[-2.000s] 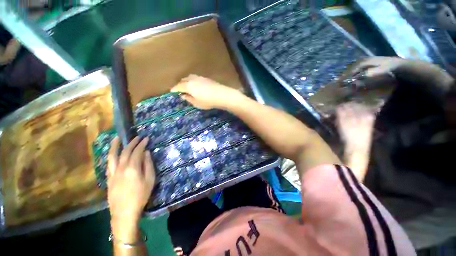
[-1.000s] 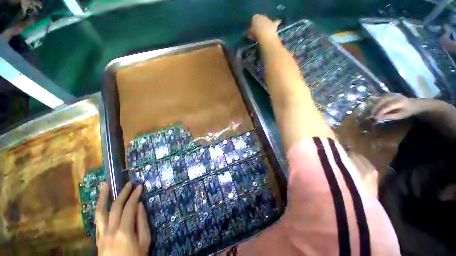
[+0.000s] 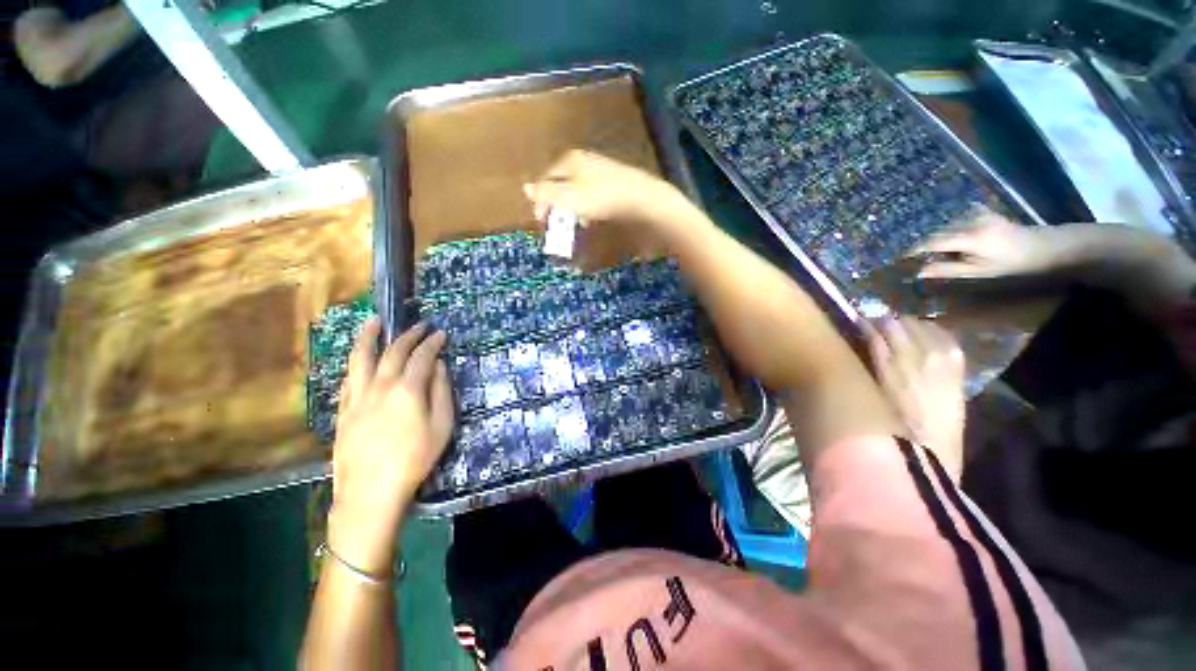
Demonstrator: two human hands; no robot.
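Observation:
The middle tray [image 3: 391, 197] lies before me, with rows of circuit boards [image 3: 577, 354] in its near part and a brown liner [image 3: 498, 138] bare in its far part. My right hand [image 3: 597, 197] is over the end of the farthest row and holds a small circuit board [image 3: 560, 233] with a bright, shining face. My left hand [image 3: 394, 406] lies over the middle tray's left rim, fingers spread. A green-edged group of boards [image 3: 333, 354] shows beside it at the left tray's right edge; whether the fingers grip any is hidden.
The left tray [image 3: 39, 328] has a stained yellow-brown base. At right, another person's two hands work over a tray [image 3: 774, 216] mostly covered with boards. A pale tray [image 3: 1089, 144] lies farther right. A metal post [image 3: 217, 85] stands behind the left tray. Another person's hand shows at top left.
My right hand has come back from the far end of the neighbour's tray to the middle tray, now with a board. My left hand stays at the left rim. The view has shifted.

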